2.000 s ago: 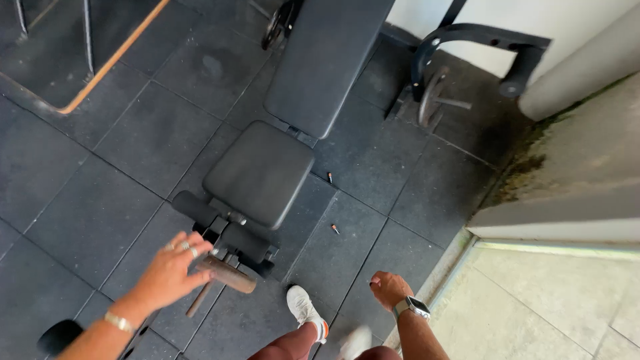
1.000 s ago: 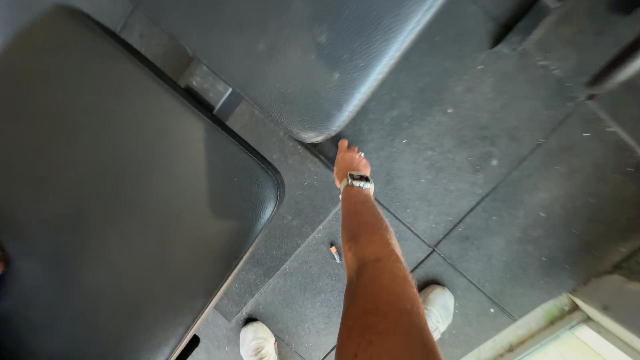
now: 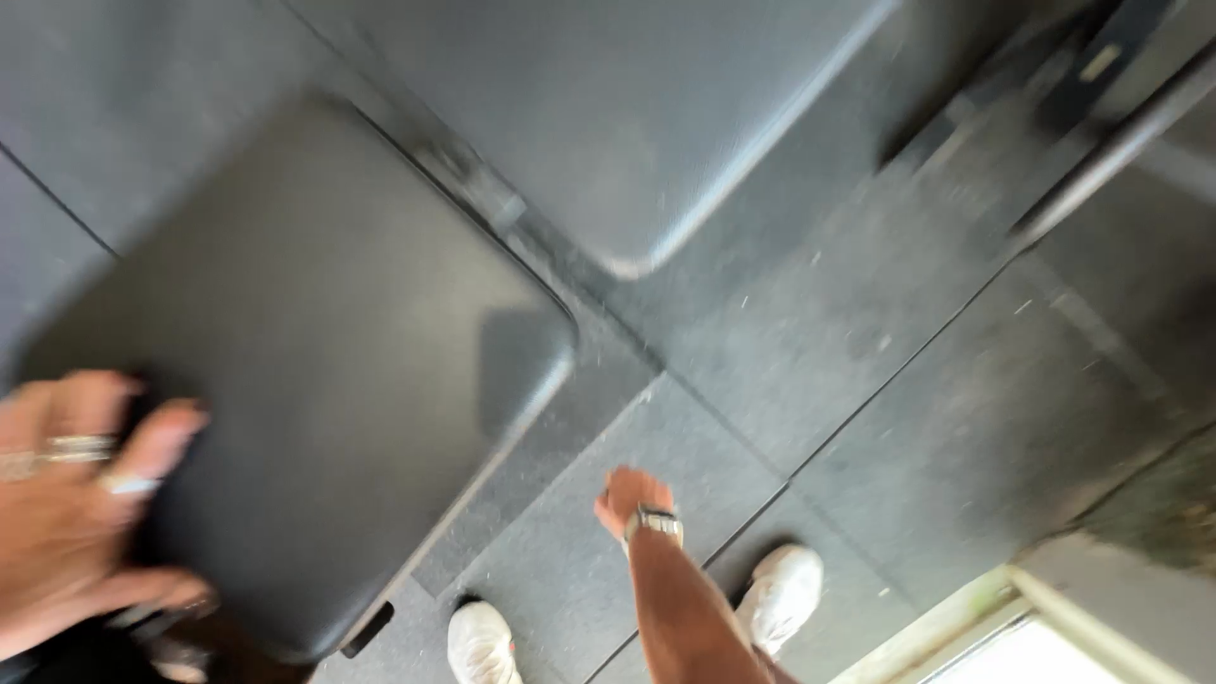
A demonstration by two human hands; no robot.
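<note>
My left hand (image 3: 90, 503), with rings, is blurred at the lower left, by the edge of the black padded bench seat (image 3: 361, 361). Its fingers are spread and no held thing shows; dark and metal bench parts lie partly hidden beneath it. My right hand (image 3: 638, 496), below a wristwatch (image 3: 654, 522), is low over the dark floor tiles, right of the seat. Its fingers look curled, and whether anything is in them cannot be told. The bench's black backrest pad (image 3: 646, 114) is at the top. No small loose piece shows on the floor.
My white shoes (image 3: 480, 641) stand on either side of my right forearm. A metal bar (image 3: 1111, 152) and dark frame parts are at the upper right. A pale sill (image 3: 950, 627) runs along the lower right. Rubber floor tiles (image 3: 855, 380) surround the bench.
My right hand has moved from beside the backrest corner back toward my shoes. The small piece on the floor a second ago no longer shows. My left hand has come back into view over the seat.
</note>
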